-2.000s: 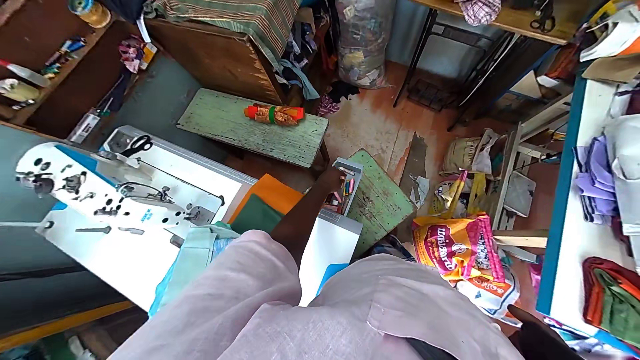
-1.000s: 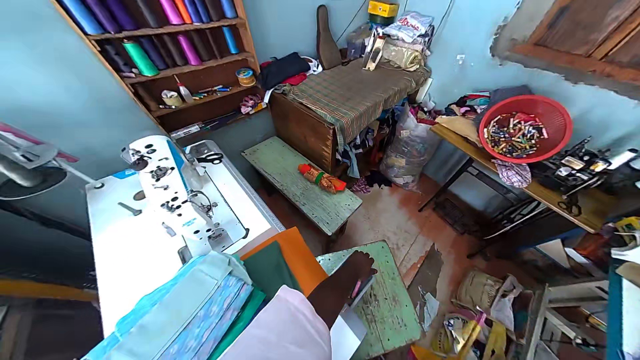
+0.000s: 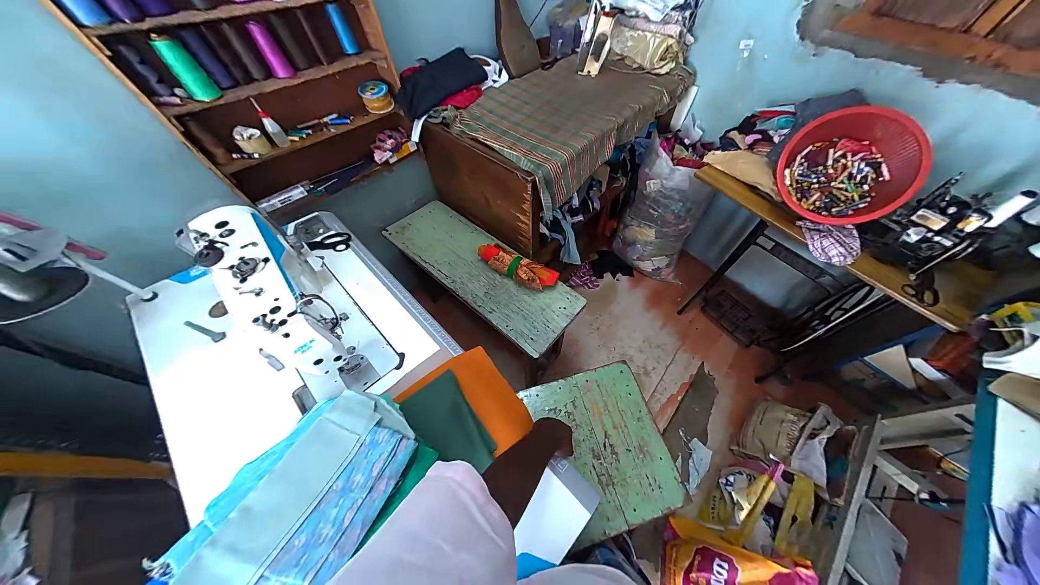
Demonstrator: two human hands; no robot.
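My left hand (image 3: pixel 552 439) is at the right edge of the white sewing table (image 3: pixel 195 382), beside orange cloth (image 3: pixel 475 398) and dark green cloth (image 3: pixel 451 418). Its fingers are mostly hidden, so what it holds cannot be seen. My right hand is out of view. The white sewing machine (image 3: pixel 268 292) stands to the left, with black-handled scissors (image 3: pixel 329 242) behind it. Folded light-blue cloth (image 3: pixel 301 496) lies in front of the machine. A green wooden stool (image 3: pixel 617 447) stands just right of my left hand.
A green bench (image 3: pixel 455 268) bears a bundle of orange-red cloth (image 3: pixel 520 268). Thread spools (image 3: pixel 185 69) fill a wall shelf. A red basket (image 3: pixel 914 162) of small spools sits on the wooden table at right. Bags (image 3: pixel 731 561) and a wooden rack (image 3: pixel 853 504) stand lower right.
Two seconds ago my left hand was at an open drawer of small things at the table's edge; that drawer's contents are now out of sight. The view has swung up toward the shelf and wall.
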